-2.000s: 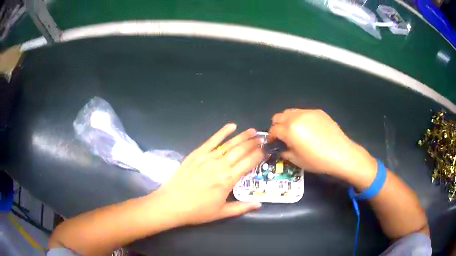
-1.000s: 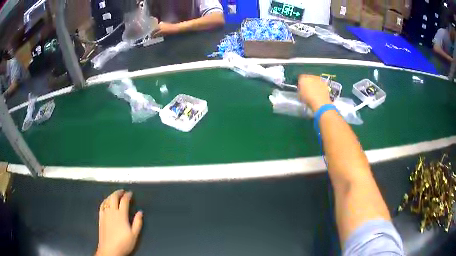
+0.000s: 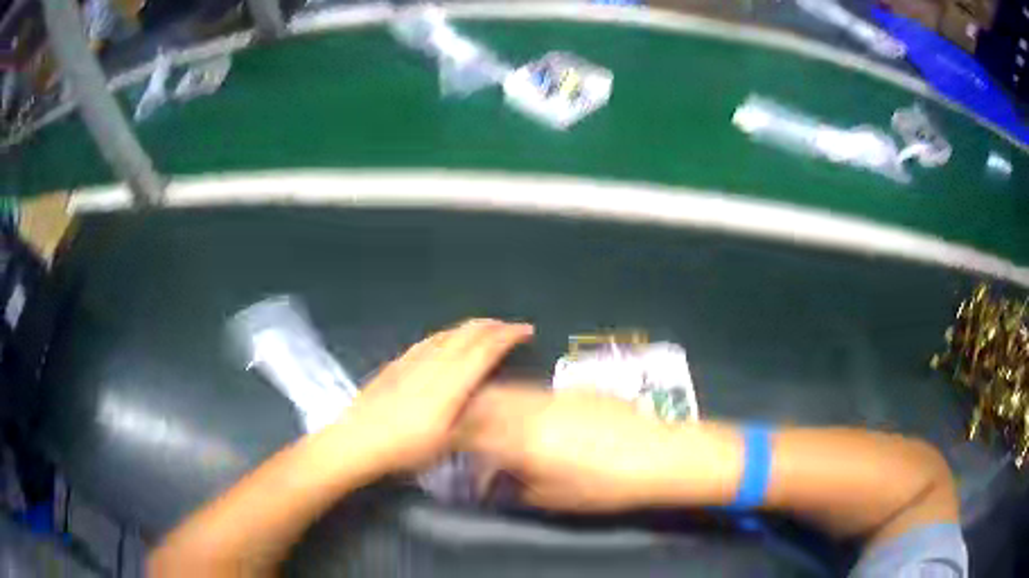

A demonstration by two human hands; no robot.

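A white socket housing [image 3: 626,367] lies on the dark mat in front of me, with a brass contact strip [image 3: 607,340] sticking out past its far edge and a green patch inside. My right hand [image 3: 564,440], with a blue wrist strap, covers the housing's near part and reaches left to my left hand. My left hand [image 3: 423,378] lies over the bagged cord. The plastic bag [image 3: 296,359] runs out to the upper left, and part of it shows below the hands. The fingers of my right hand are blurred and hidden, so what they grip cannot be told.
The dark mat [image 3: 372,254] ends at the conveyor's pale edge [image 3: 542,201]. The green conveyor [image 3: 666,90] carries an open housing [image 3: 561,88] and more bagged units. A brass strip pile [image 3: 987,367] lies at the right. A grey post [image 3: 102,107] stands at the left.
My right hand has come back from the conveyor to the mat, and a housing with its bagged cord now lies there. My left hand has moved right onto the bag. The view has tilted down.
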